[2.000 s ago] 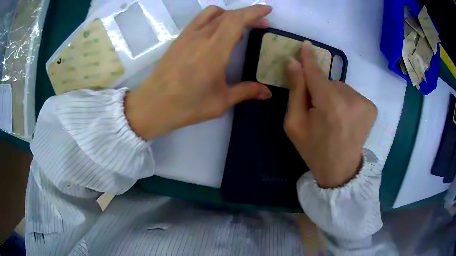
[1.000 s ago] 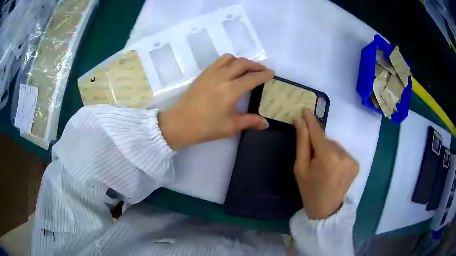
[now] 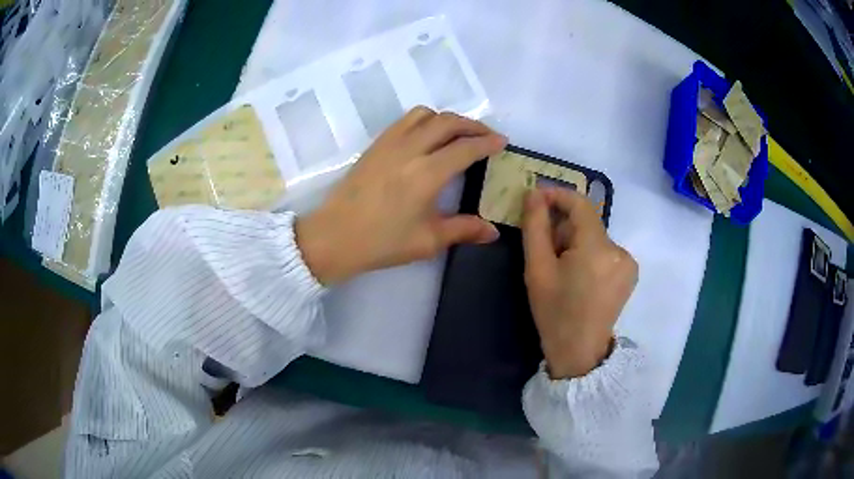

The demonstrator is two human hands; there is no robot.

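Observation:
A black phone case (image 3: 478, 309) lies on the white foam sheet, its window end away from me. A tan adhesive sticker (image 3: 504, 187) lies over the window. My right hand (image 3: 576, 267) pinches the sticker's centre piece at its right part and lifts it, and a dark gap shows behind the fingers. The fingertips hide part of the piece. My left hand (image 3: 389, 201) rests at the case's left edge, thumb and forefinger spread around its upper left corner, holding it.
A sticker sheet (image 3: 375, 98) with emptied places and tan stickers lies at upper left. A blue scrap bin (image 3: 684, 140) with tan bits stands at right. Finished cases (image 3: 803, 309) lie on a separate white sheet. Packed sticker sheets (image 3: 94, 122) are at far left.
My right hand has moved left across the sticker, and its centre piece has come up at the right end, showing a dark gap. The left hand has stayed at the case's corner.

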